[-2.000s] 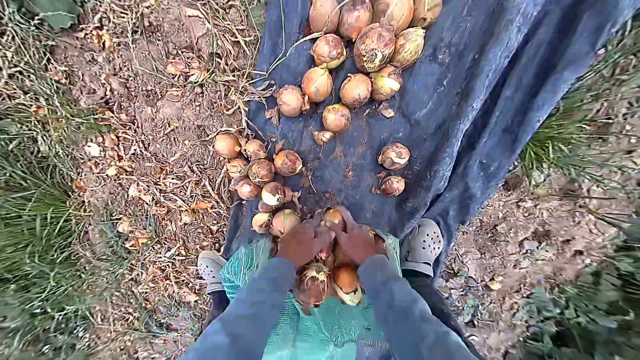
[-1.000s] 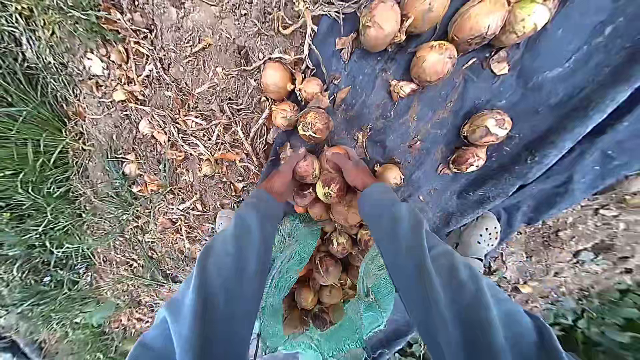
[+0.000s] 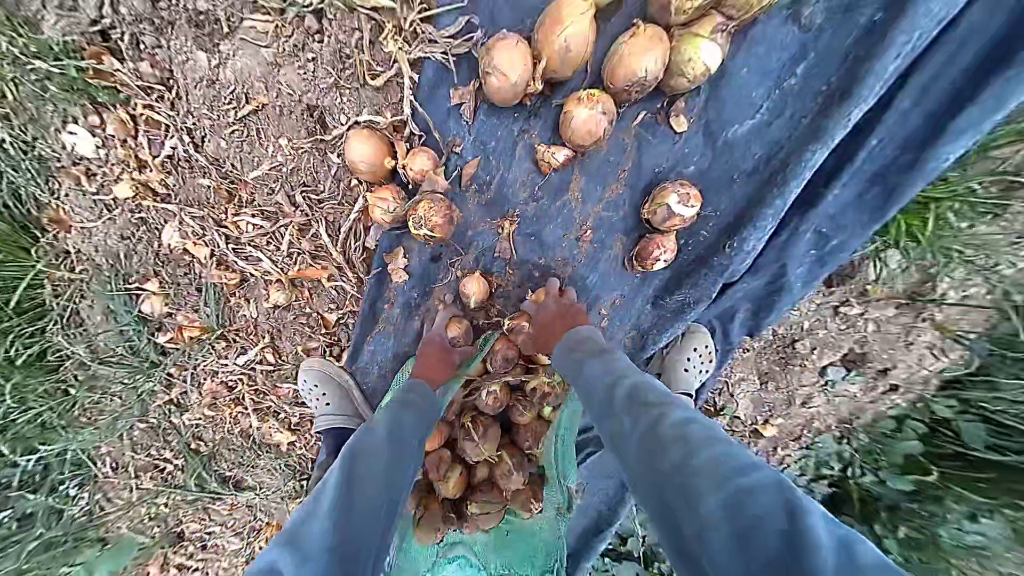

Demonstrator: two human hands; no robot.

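Observation:
A green mesh sack (image 3: 566,460) lies between my legs, its mouth spread wide over many onions (image 3: 480,436). At the left side of the mouth is my left hand (image 3: 440,352), its fingers against a small onion (image 3: 459,331) at the sack's rim. My right hand (image 3: 550,318) reaches over onions at the far right edge of the mouth; its palm faces down, and what lies under it is partly hidden. One small onion (image 3: 474,290) rests on the dark blue cloth just beyond and between my hands.
The dark blue cloth (image 3: 720,184) bears large onions (image 3: 565,38) at the far end and a pair (image 3: 672,206) to the right. Several more (image 3: 433,217) sit at its left edge. Clogs (image 3: 334,395) stand on both sides. Dry stalks and soil (image 3: 200,200) lie left.
My hands, close together around onions a second ago, are now farther apart at the sack's mouth. Fewer onions lie at the cloth's left edge than two seconds ago, and the sack's mouth shows more onions.

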